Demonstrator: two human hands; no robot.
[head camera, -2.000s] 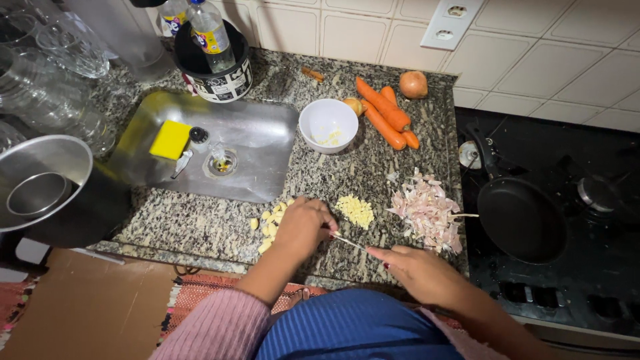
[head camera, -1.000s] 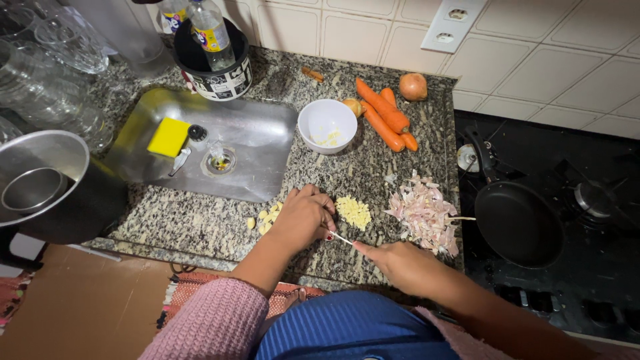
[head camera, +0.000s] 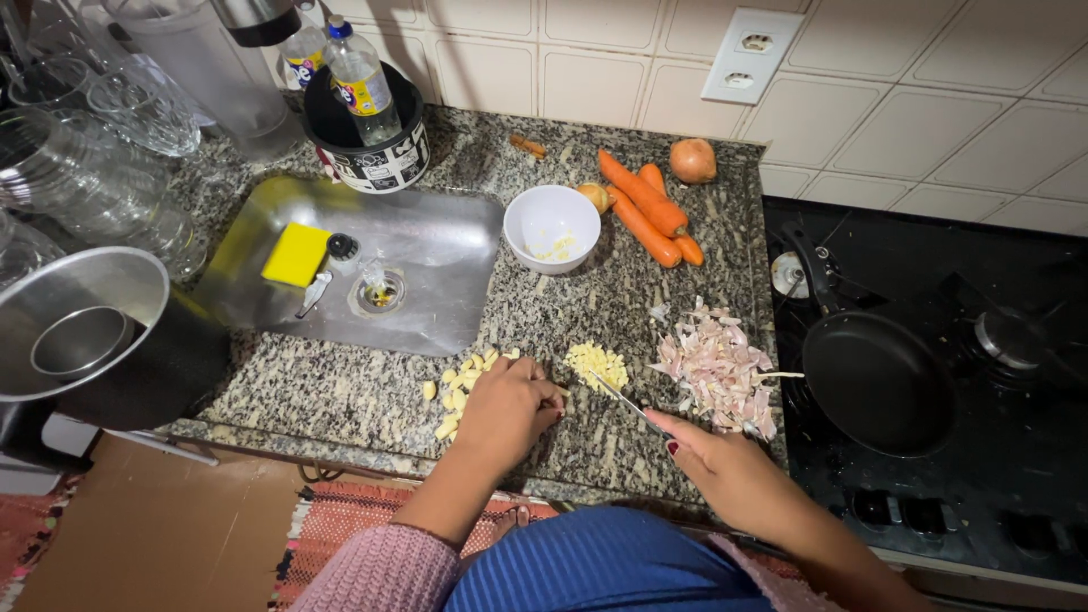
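My right hand (head camera: 718, 467) grips a small knife (head camera: 625, 398), its blade tip at a pile of chopped garlic (head camera: 597, 365) on the granite counter. My left hand (head camera: 512, 408) rests on the counter left of that pile, fingers bent and pinched around a small pale piece, probably garlic, mostly hidden by the fingers. Whole peeled garlic cloves (head camera: 459, 396) lie beside and partly behind my left hand. To the right of the knife is a heap of garlic skins (head camera: 718, 365). A white bowl (head camera: 552, 229) with some chopped bits inside stands farther back.
Carrots (head camera: 642, 204), an onion (head camera: 693, 161) and a cinnamon-like stick (head camera: 528, 146) lie at the back. On the left are a steel sink (head camera: 425, 280) with a yellow sponge (head camera: 296, 255), a large pot (head camera: 161, 340) and glassware. A frying pan (head camera: 880, 382) sits on the black stove (head camera: 1020, 442) at right.
The knife has moved from beside my left hand's fingers to the chopped garlic pile. My right hand has shifted along with it, while my left hand stays near the whole cloves.
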